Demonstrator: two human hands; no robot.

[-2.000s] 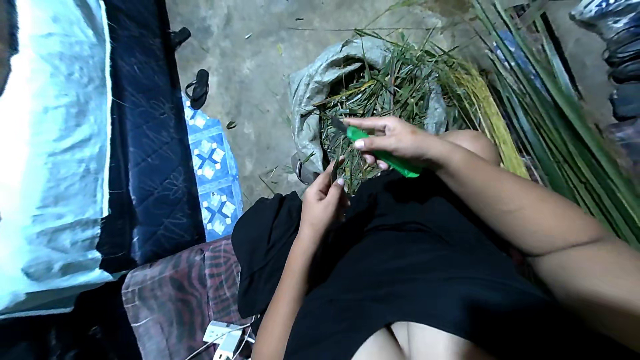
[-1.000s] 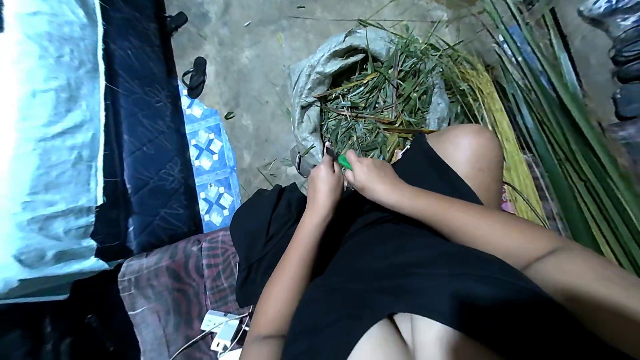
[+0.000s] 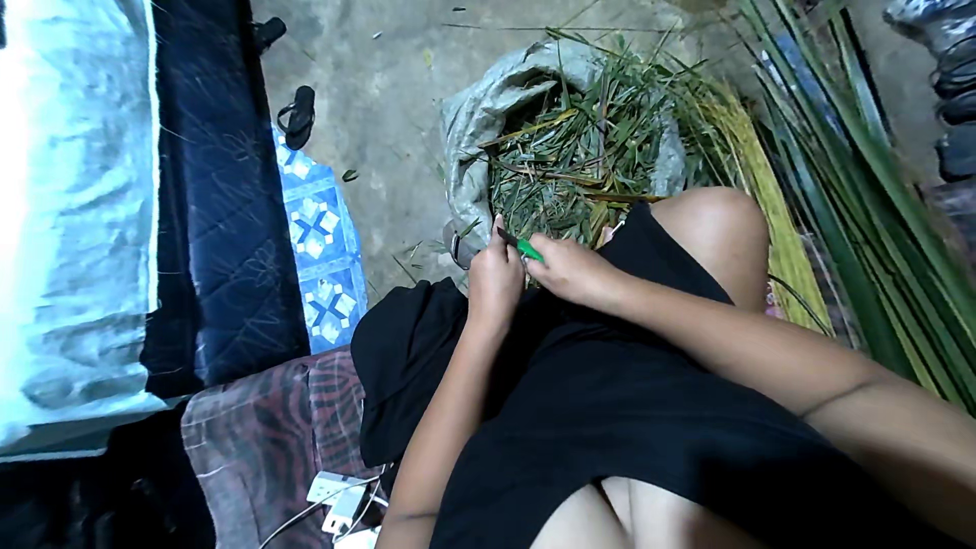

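My right hand (image 3: 572,268) is closed around the green handle of a knife (image 3: 526,248), and its dark blade points up and left to my left hand. My left hand (image 3: 496,278) is against the blade, its index finger raised along it; whether it pinches something small there is hidden. Just beyond both hands lies an open woven plastic sack (image 3: 467,152) full of cut green leaf strips (image 3: 564,175).
Long green leaves (image 3: 862,191) and yellowish strips (image 3: 770,206) lie at the right. A mattress (image 3: 229,191), a blue patterned mat (image 3: 316,252) and a black sandal (image 3: 299,118) are at the left. A white power strip (image 3: 335,488) with cables rests on cloth at lower left.
Two seconds ago my right hand held the green knife raised over the sack, apart from my left hand. It has come down and left, and both hands are now together in front of the sack.
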